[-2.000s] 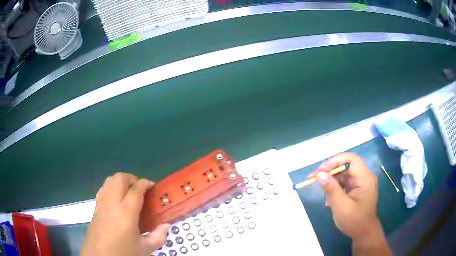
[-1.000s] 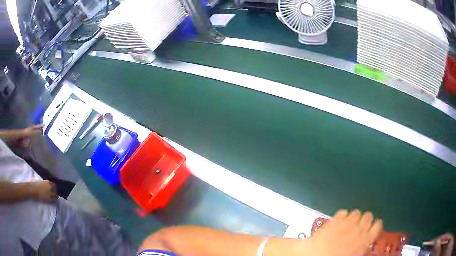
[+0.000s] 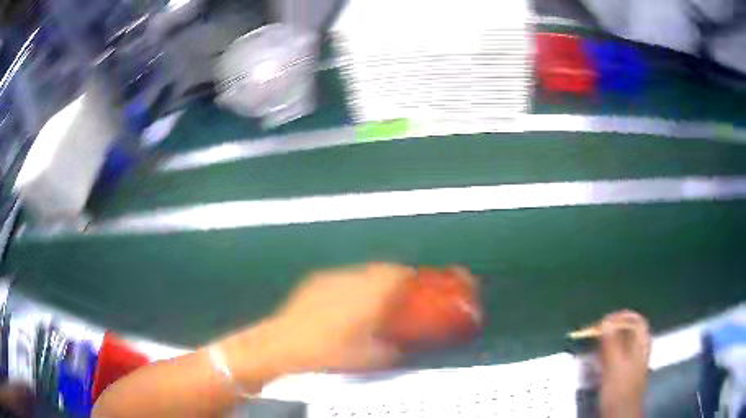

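The red fixture (image 3: pixel 442 306) is held in my left hand (image 3: pixel 352 314), above the belt just beyond the parts tray; it is blurred and its seats cannot be made out. My right hand (image 3: pixel 626 347) holds the thin stick (image 3: pixel 587 331) in its fingertips, pointing left, near the tray's right corner. The white parts tray (image 3: pixel 352 398) lies at the bottom, with small dark marks in rows. Its lower part is cut off by the picture's edge.
The green belt (image 3: pixel 245 269) runs across, with a pale rail (image 3: pixel 368 204) beyond. Far side: a fan (image 3: pixel 266 73), stacked white trays (image 3: pixel 442 65), a red bin (image 3: pixel 564 64) and a blue bin (image 3: pixel 617 67). Near left: a red bin (image 3: pixel 114 367). Right: a white-blue cloth (image 3: pixel 730 351).
The view has swung left and then back right, with motion blur. The red fixture has moved from over the tray to above the belt in my left hand. My right hand still holds the stick.
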